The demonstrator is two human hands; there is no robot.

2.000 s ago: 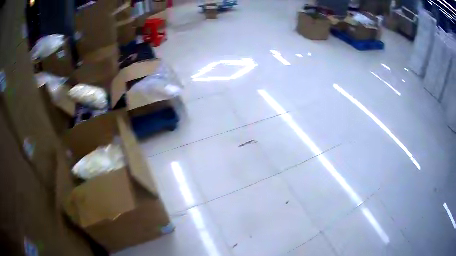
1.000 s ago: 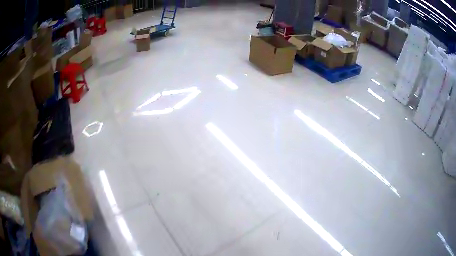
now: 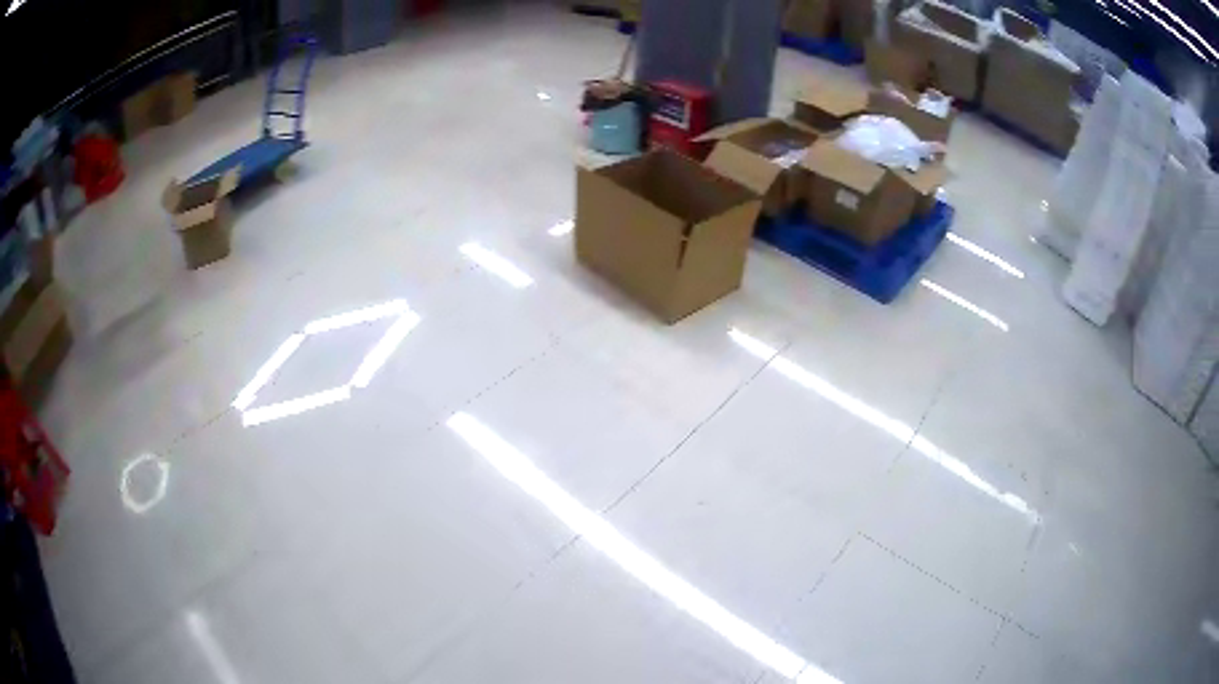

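Neither of my hands is in the picture. Nearest in front of me on the pale glossy floor stands a large open brown carton (image 3: 666,238), upright with its top open. Just behind it to the right, open cartons (image 3: 856,190) stand on a blue plastic pallet (image 3: 885,273). A white plastic bag (image 3: 885,142) lies in the top of one of them.
A blue platform trolley (image 3: 254,163) stands at the upper left, a small open carton (image 3: 203,230) before it. A red stool (image 3: 30,454) is at the left edge. A red box (image 3: 678,115) and bucket (image 3: 615,127) stand by a grey column (image 3: 709,56). White wrapped stacks (image 3: 1123,201) line the right.
The view has moved forward and turned right. The near left cartons have left the picture. The large open carton, pallet and trolley look closer, and the red stool has shifted to the left edge.
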